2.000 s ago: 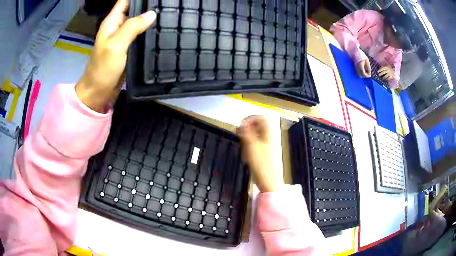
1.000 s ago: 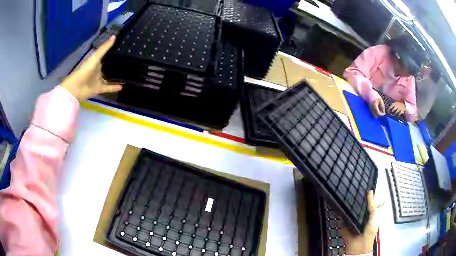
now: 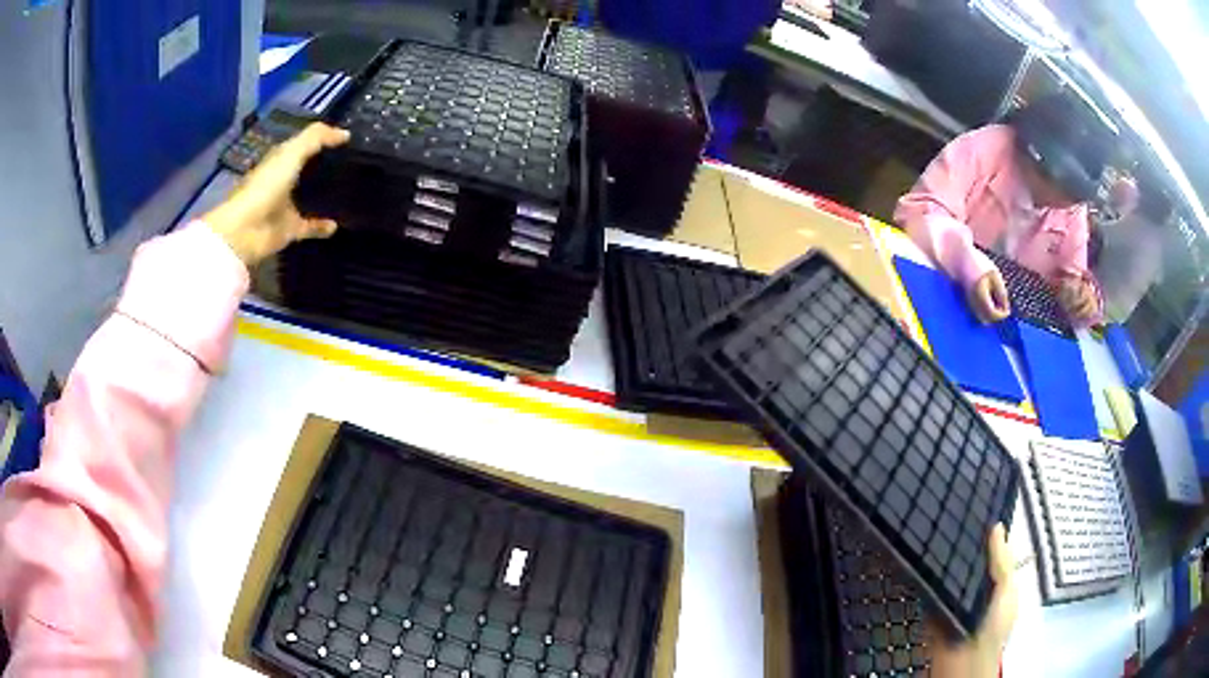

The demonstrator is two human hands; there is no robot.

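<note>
My left hand point(image 3: 276, 199) is at the left front corner of the top tray point(image 3: 458, 113) of a tall black tray stack, thumb and fingers spread around the corner. My right hand point(image 3: 984, 623), partly cut off by the bottom edge, holds a black blister tray point(image 3: 868, 431) tilted, its pocket grid facing up. This tray overhangs a shorter tray pile point(image 3: 868, 596) with bright dots. The work tray point(image 3: 464, 570) lies on brown cardboard, with bright dots in its nearer rows and a small white label point(image 3: 515, 567).
Another black tray point(image 3: 663, 325) lies behind the tilted tray. A second tray stack point(image 3: 623, 126) stands at the back. A calculator point(image 3: 252, 139) is left of the main stack. Blue boards point(image 3: 961, 331), a white tray point(image 3: 1081, 517) and a person in pink point(image 3: 975, 199) are at the right.
My left hand has gone from the held tray to the tray stack. My right hand has taken the held tray over to the right. The view has shifted, showing the stacks.
</note>
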